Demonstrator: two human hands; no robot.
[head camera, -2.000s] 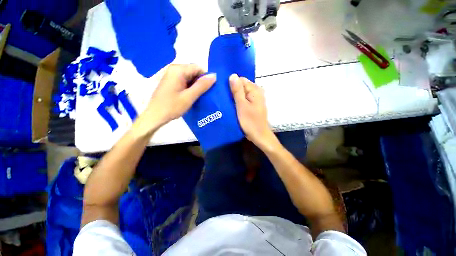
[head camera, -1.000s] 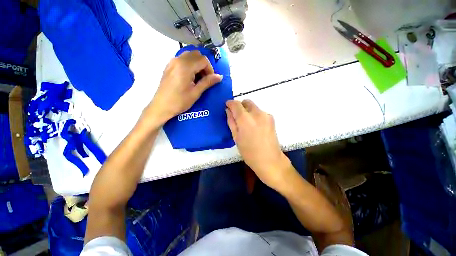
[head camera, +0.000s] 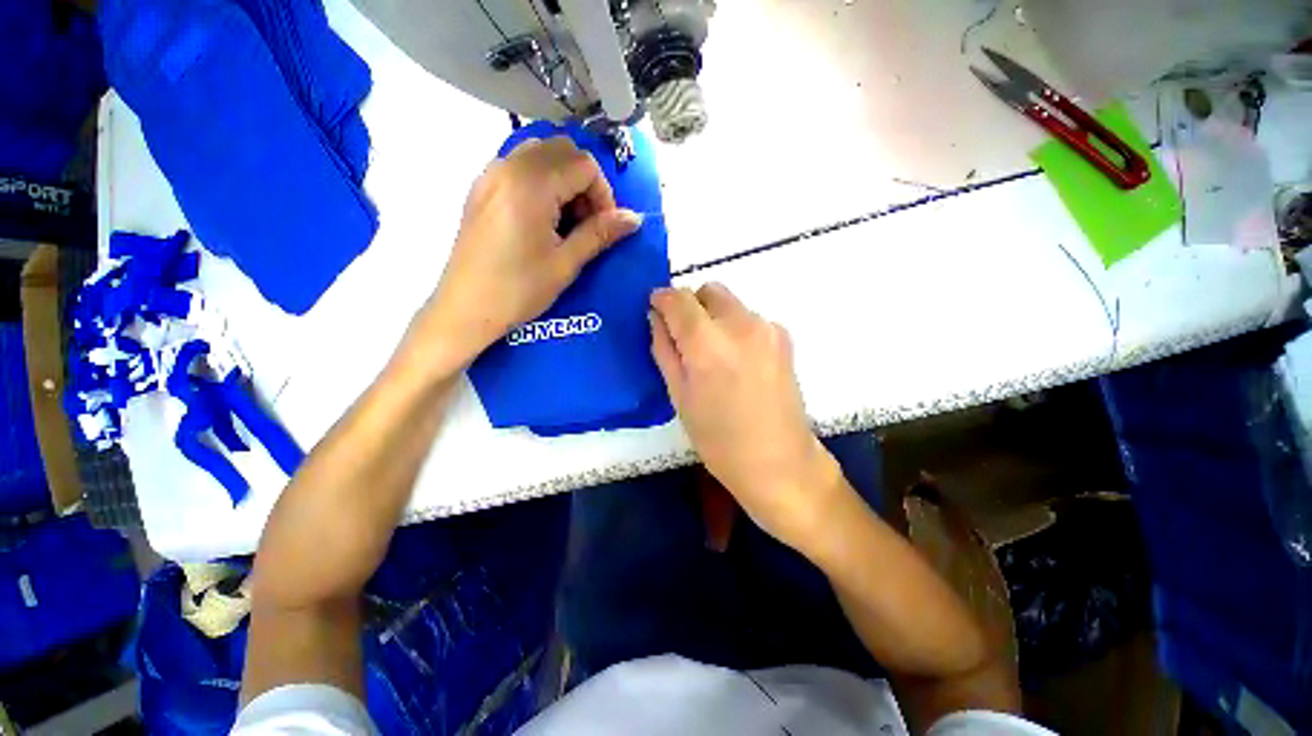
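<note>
A blue logo panel (head camera: 576, 371) with small white lettering lies flat on the white table, its far end under the presser foot (head camera: 622, 144) of the sewing machine (head camera: 497, 51). My left hand (head camera: 535, 230) lies on the panel's upper part, thumb and forefinger pinched together near its middle; what lies between them is hidden. My right hand (head camera: 731, 381) holds the panel's right edge with its fingertips. The needle is too small to make out.
Stacked blue panels (head camera: 238, 144) lie left of the machine. Blue and white fabric tabs (head camera: 137, 324) are heaped at the left table edge. Red-handled snips (head camera: 1072, 122) rest on a green card (head camera: 1115, 216) at right. A cardboard box (head camera: 52, 381) stands beyond the left edge.
The view has moved closer to the machine. The panel has moved forward and lies flat on the table, where its near end hung over the edge. My left hand has moved further up it.
</note>
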